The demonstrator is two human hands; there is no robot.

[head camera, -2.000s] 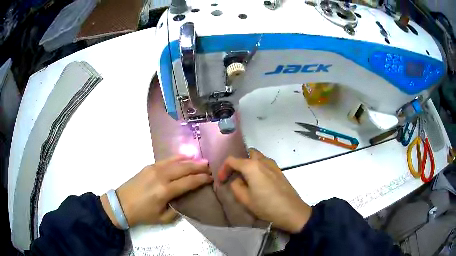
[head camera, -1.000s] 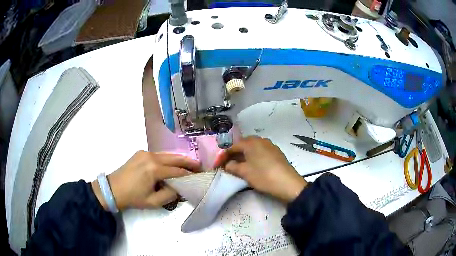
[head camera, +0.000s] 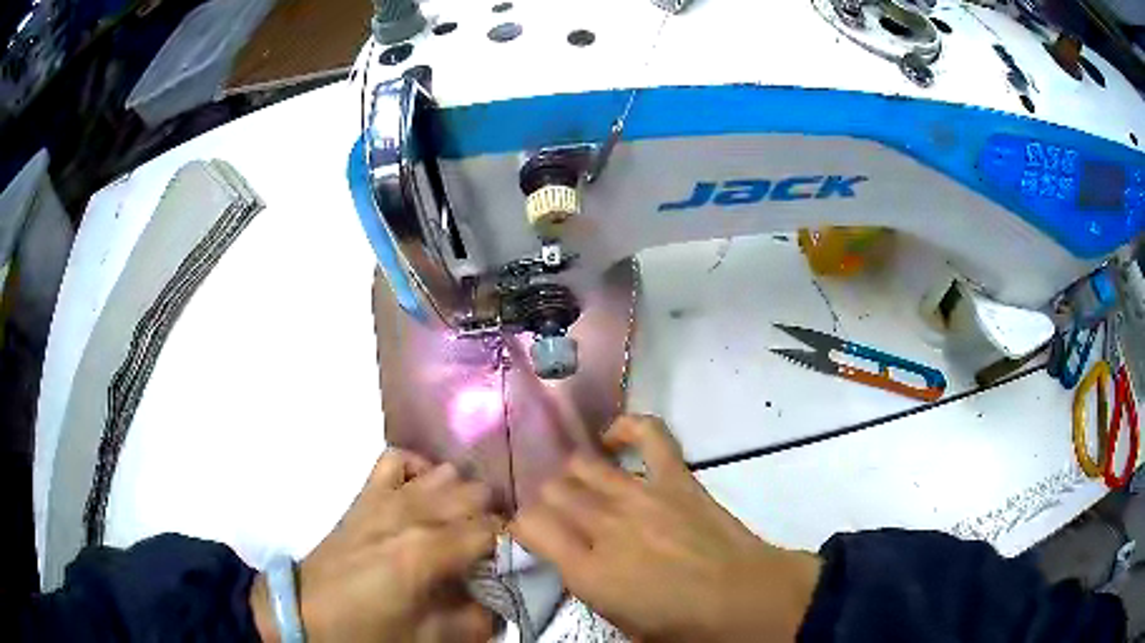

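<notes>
The brown-taupe panel (head camera: pixel 565 377) lies under the presser foot (head camera: pixel 500 354) of the white and blue sewing machine (head camera: pixel 753 189). A dark centre seam runs from the foot toward me. My left hand (head camera: pixel 408 546) is on the near left part of the panel, fingers curled onto the cloth. My right hand (head camera: pixel 640 528) is on the near right part, slightly blurred, fingertips close to the seam. A folded grey-beige end of the piece (head camera: pixel 534 584) shows between both hands; its rest is hidden by them.
A stack of pale curved panels (head camera: pixel 138 314) lies at the left. Thread snips (head camera: pixel 866 364) lie right of the needle. Yellow-red scissors (head camera: pixel 1107 421) are at the right edge. A yellow-orange container (head camera: pixel 844 251) stands under the machine arm. Plastic bins (head camera: pixel 195 50) are behind the table.
Both hands have moved toward me. The panel, folded up near the foot a second ago, now lies flatter with its seam showing. The view has shifted closer to the machine.
</notes>
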